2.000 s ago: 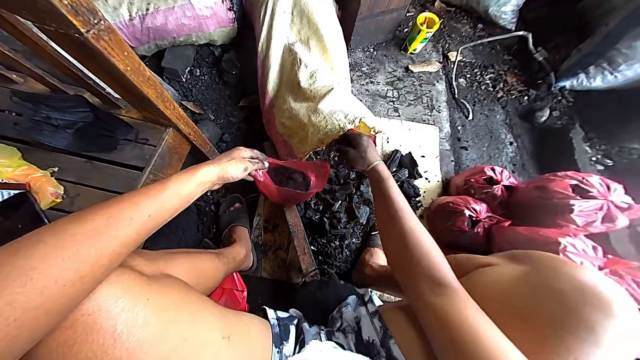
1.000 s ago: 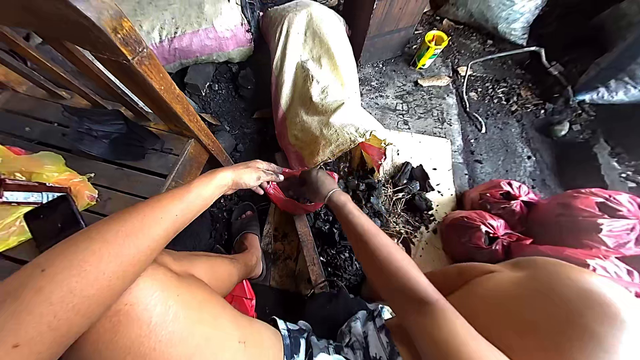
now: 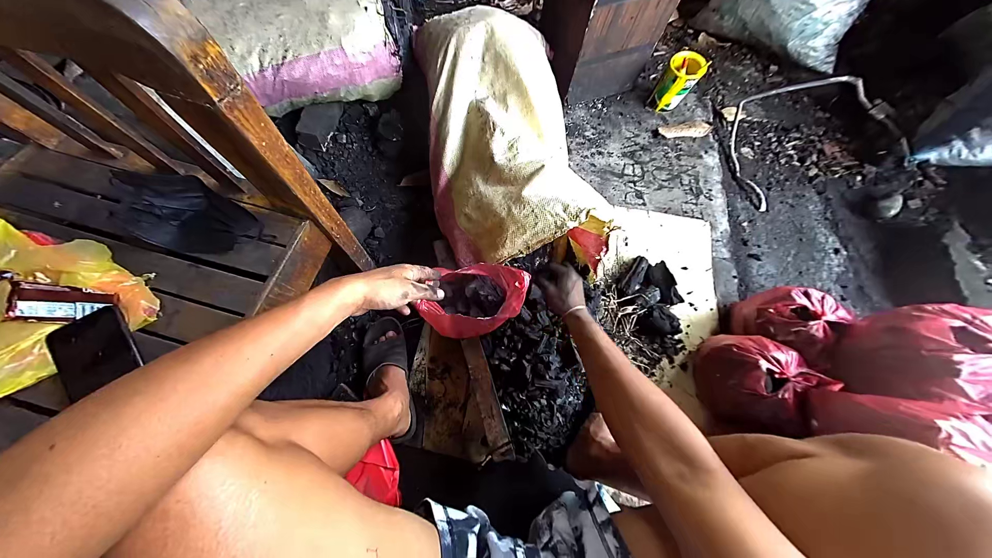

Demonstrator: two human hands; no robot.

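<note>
My left hand (image 3: 399, 288) grips the rim of a red plastic bag (image 3: 508, 314), which hangs with its mouth spread and black charcoal lumps (image 3: 474, 294) inside. Just right of the bag, my right hand (image 3: 561, 287), dark with dust, is at the charcoal pile (image 3: 539, 364); its fingers are partly hidden, so whether it holds a piece cannot be told. Behind both hands lies a large woven sack (image 3: 500, 139), its torn mouth by the pile. Dry twigs and larger charcoal lumps (image 3: 655, 298) lie on a pale board (image 3: 690, 240).
Several filled red plastic bags (image 3: 763, 380) stand at the right. A wooden bench (image 3: 256, 147) with a phone (image 3: 94, 353) and a yellow plastic bag (image 3: 101, 271) is at the left. A yellow can (image 3: 682, 80) and a bent metal rod (image 3: 736, 147) lie farther back.
My right hand was inside the red bag one second ago and has moved right, out to the charcoal pile. My left hand has stayed on the bag's rim.
</note>
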